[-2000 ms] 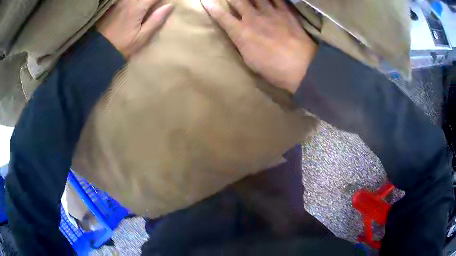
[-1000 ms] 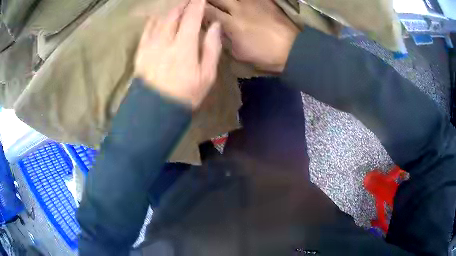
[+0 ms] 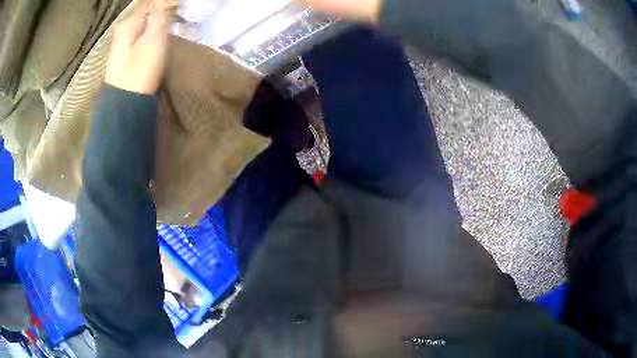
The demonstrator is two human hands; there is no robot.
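Tan-brown ribbed cloth (image 3: 202,98) hangs over the table edge and lap at the left, with folded layers at the upper left. My left hand (image 3: 138,52) lies on this cloth near the top; its fingers are partly cut off and blurred, so I cannot tell whether they pinch it. My right hand (image 3: 346,7) is at the top edge, blurred and mostly out of the picture; its fingers are not clear. A ruler strip (image 3: 290,38) with tick marks shows along the white table's front edge between the hands.
A blue plastic basket (image 3: 202,259) stands on the floor at lower left with pale pieces in it. Another blue object (image 3: 49,287) is further left. White material (image 3: 49,213) hangs below the cloth. A red object (image 3: 577,204) is at right on the speckled floor (image 3: 489,161).
The brown cloth has moved left, off the middle of the table edge, uncovering the ruler strip. My left hand has moved left and up with it. My right hand has moved up towards the picture's edge.
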